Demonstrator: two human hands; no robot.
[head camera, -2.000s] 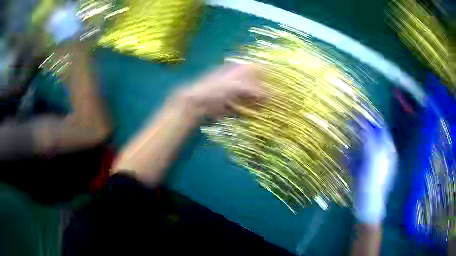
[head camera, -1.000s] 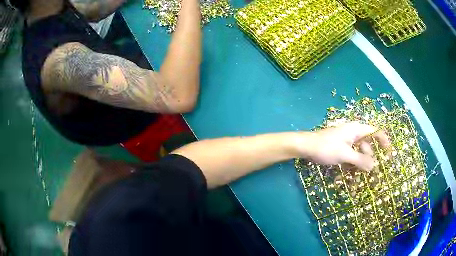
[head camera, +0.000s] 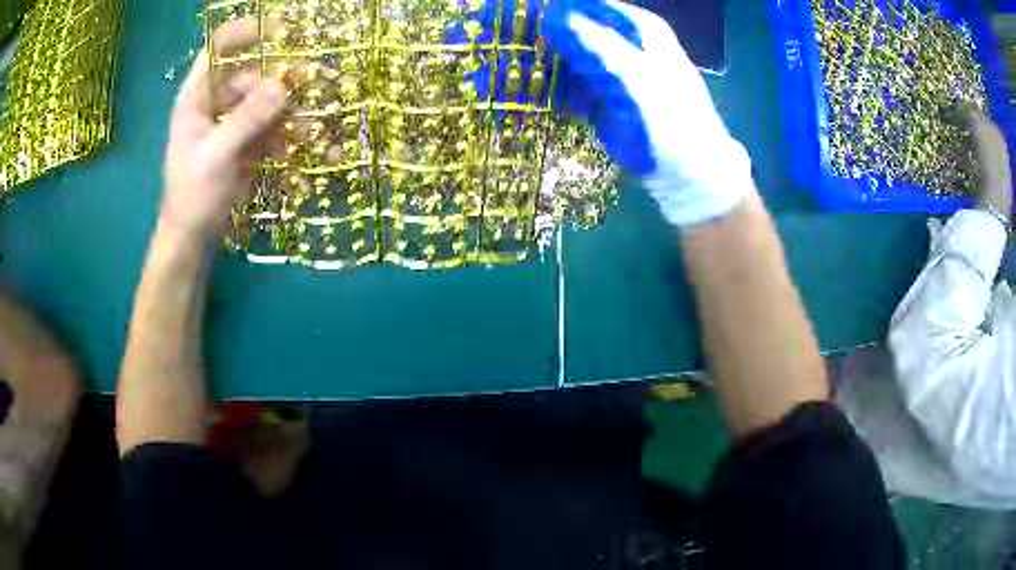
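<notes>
A gold sprue frame (head camera: 379, 134) with rows of small plated parts is held up over the green table. My bare left hand (head camera: 232, 128) grips its left side, with fingers partly behind the lattice. My right hand (head camera: 635, 106), in a white and blue coated glove, is at its upper right side, with blue fingers partly behind the bars; it holds that side. A glittering pile of loose parts (head camera: 579, 184) lies under and behind the frame, and shows at its right edge.
Stacked gold frames (head camera: 56, 89) lie at the far left. A blue tray (head camera: 819, 134) of loose parts is at the right, with another person's hand (head camera: 986, 156) in it. A dark flat slab (head camera: 696, 33) lies between pile and tray. Another person's arm is at lower left.
The view has swung right, bringing the blue tray and a person at right into view. My left hand has moved from over the frame's face to its left side; my gloved hand shows more fully.
</notes>
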